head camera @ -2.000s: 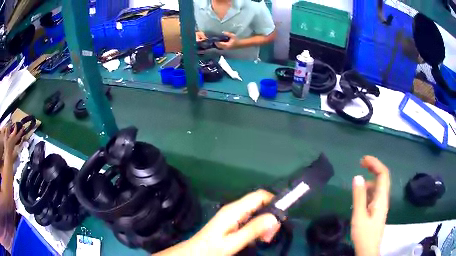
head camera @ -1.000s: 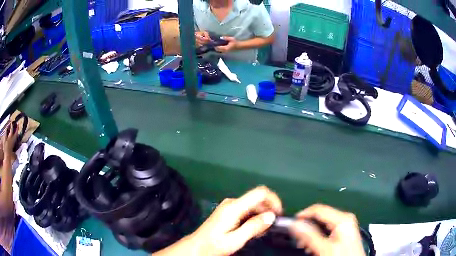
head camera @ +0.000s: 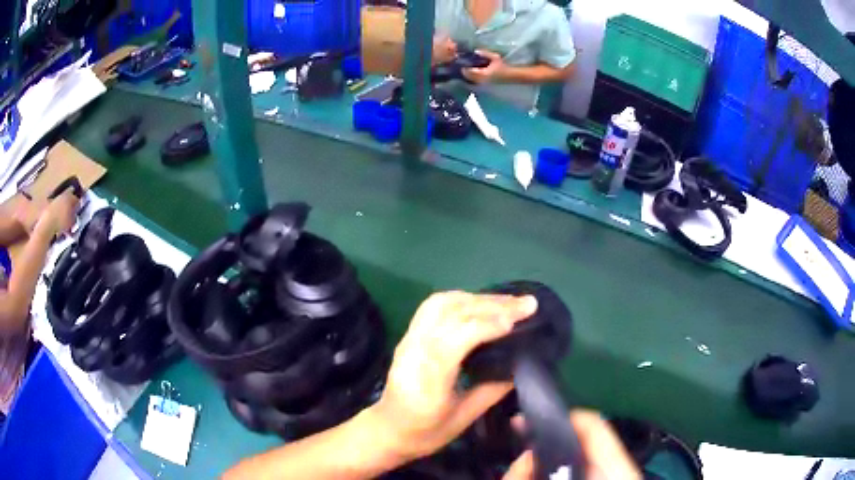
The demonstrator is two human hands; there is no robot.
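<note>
Black over-ear headphones [head camera: 548, 408] are held low in the centre, a little blurred. My left hand [head camera: 445, 352] grips a round black ear cup [head camera: 546, 323], with the thumb on its top. My right hand [head camera: 600, 455] is cut off by the lower edge and holds the headband part, which points down towards me. More black parts lie under and beside my hands, partly hidden. A tall pile of stacked headphones [head camera: 281, 347] stands just left of my left forearm.
A second headphone pile [head camera: 112, 309] and a clipped white tag [head camera: 170, 429] are at left. A black round part [head camera: 781, 386] lies on the belt at right. The far ledge holds a spray can [head camera: 617, 155], blue cups [head camera: 553, 167] and headphones [head camera: 694, 220]. People work opposite and at left.
My hands have raised the headphones from the bench, and the ear cup now shows in my left hand. The view has shifted, so the surroundings sit farther right. The left person's hands have moved.
</note>
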